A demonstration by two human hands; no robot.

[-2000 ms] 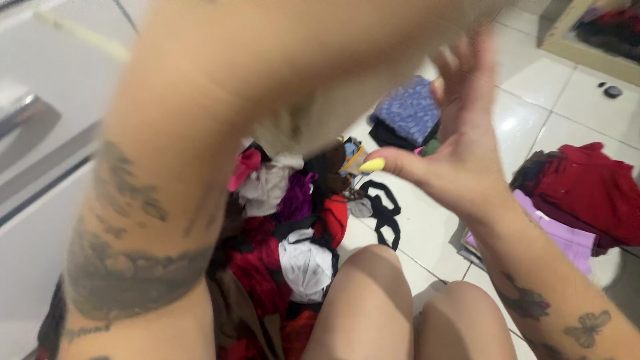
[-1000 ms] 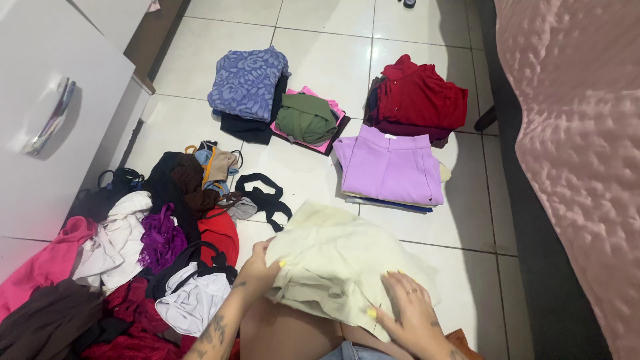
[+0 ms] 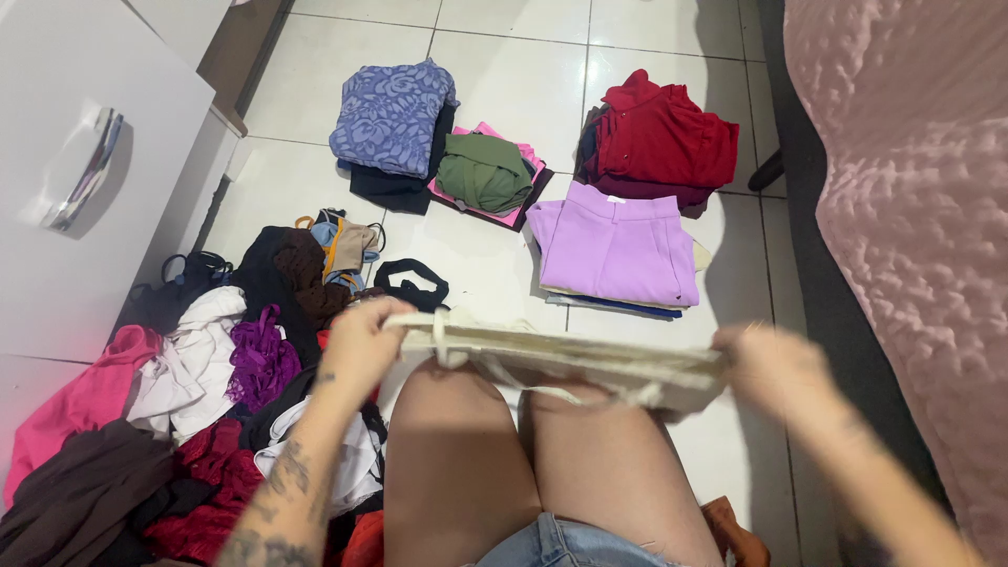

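A cream cloth garment (image 3: 567, 358) is stretched between my two hands above my knees, with its waist edge and ties showing. My left hand (image 3: 368, 335) grips its left end. At its right end my right hand (image 3: 776, 370), blurred, is closed on the edge. Beyond it lie folded lilac trousers or shorts (image 3: 618, 248) on a small stack. Behind those sits a stack topped by a red garment (image 3: 669, 138). A green folded garment (image 3: 484, 173) rests on pink cloth, beside a blue floral folded garment (image 3: 394, 118) on black cloth.
A loose heap of clothes, with a white garment (image 3: 201, 362) and purple lace (image 3: 264, 358), spreads at the left beside a white drawer front (image 3: 87, 260). A black strap-like piece (image 3: 413, 276) lies near it. A pink quilted cover (image 3: 906, 197) hangs at the right; orange cloth (image 3: 732, 531) lies near my thigh.
The cream garment lay spread over my lap one second ago; now it is lifted and pulled taut between my hands. My hands have moved farther apart.
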